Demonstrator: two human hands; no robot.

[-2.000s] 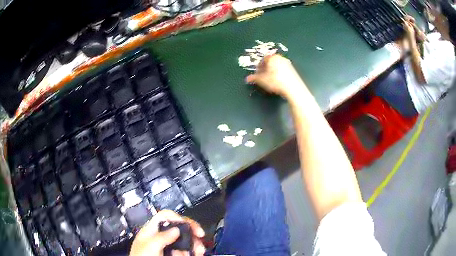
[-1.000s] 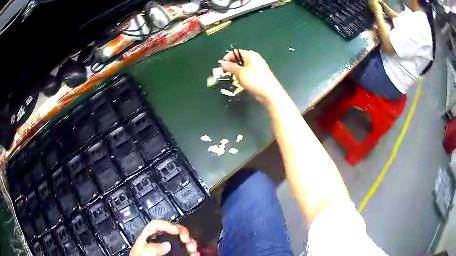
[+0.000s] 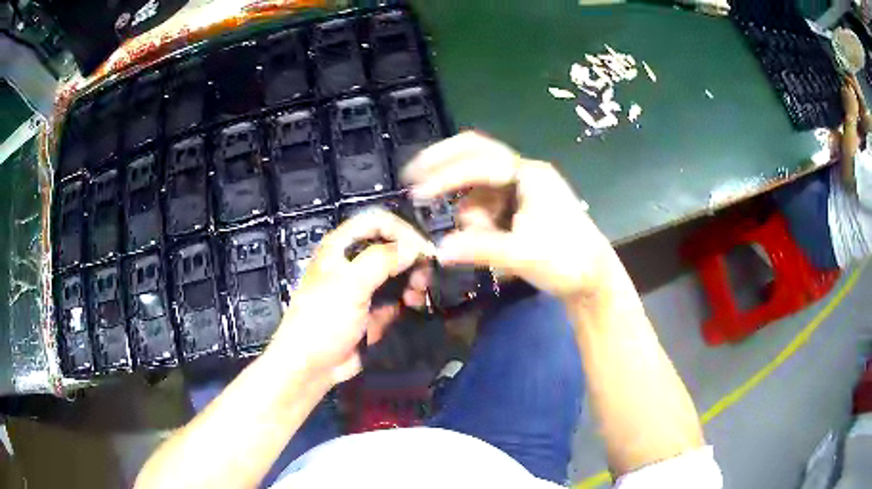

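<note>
My left hand [image 3: 359, 277] and my right hand [image 3: 521, 215] are close together over the front right part of the black tray [image 3: 222, 95]. The fingers of both are bent, and the fingertips nearly meet. Both are blurred; a dark shape shows within my left fingers, but I cannot tell what either hand holds. No tweezers can be made out. Black phone housings [image 3: 244, 172] lie in rows in the tray pockets. A pile of small white slips [image 3: 602, 86] lies on the green mat [image 3: 688, 143], right of the tray and beyond my right hand.
Orange and white tape [image 3: 191, 29] runs along the back edge. A second black tray [image 3: 789, 67] is at the far right, beside another worker's arm [image 3: 848, 119]. A red stool [image 3: 755, 277] stands on the grey floor with a yellow line [image 3: 784, 355]. My knees are below the bench edge.
My right hand has come back from the white pile towards my left hand, which is now raised over the tray. The view has shifted left. The smaller white pile no longer shows.
</note>
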